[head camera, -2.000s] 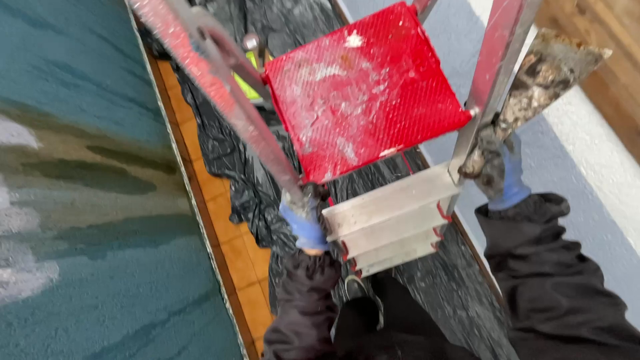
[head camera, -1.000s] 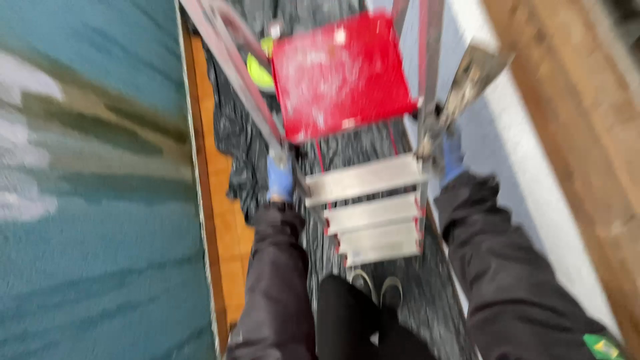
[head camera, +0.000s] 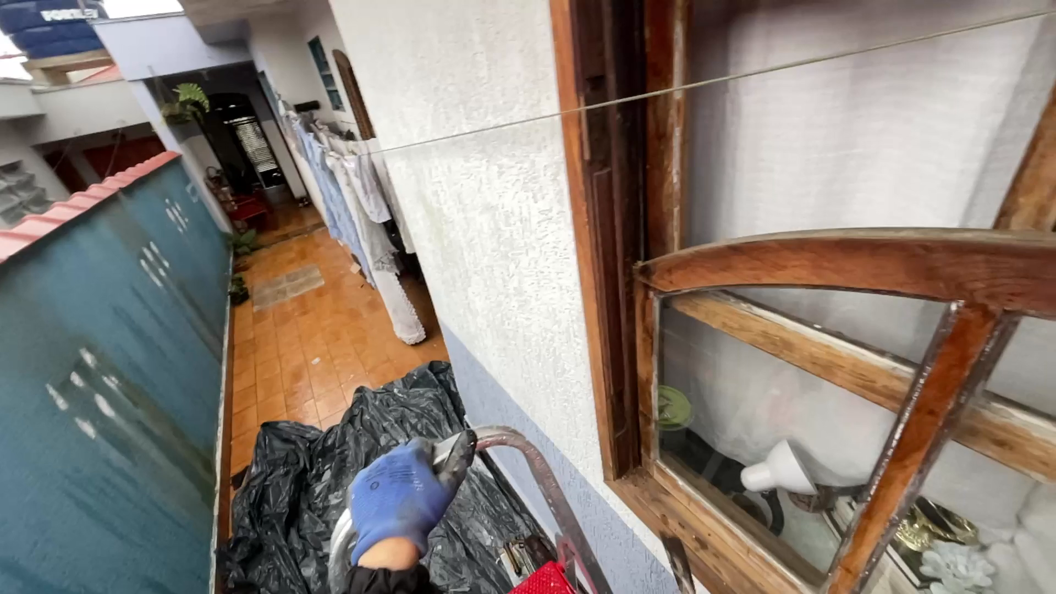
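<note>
My left hand (head camera: 400, 499), in a blue work glove with dark, worn fingertips, grips the curved metal top rail of a stepladder (head camera: 536, 466). A corner of the ladder's red platform (head camera: 546, 581) shows at the bottom edge. By it lies a small dirty metal object (head camera: 528, 554), too partly seen to name. My right hand is out of view. A narrow dark piece (head camera: 678, 563) stands up at the bottom by the window sill; what it belongs to is hidden.
At right is a wooden window frame (head camera: 586, 247) with an arched, glazed sash (head camera: 825, 260). A cord (head camera: 627, 101) crosses before it. Black plastic sheeting (head camera: 289, 487) covers part of the orange tiles (head camera: 289, 355). Laundry (head camera: 338, 190) hangs beyond; a blue wall (head camera: 124, 355) runs at left.
The view has swung up from the ladder's steps to the passage and window. My left hand has gone from the ladder's side rail to its curved top rail. My right hand has left the view.
</note>
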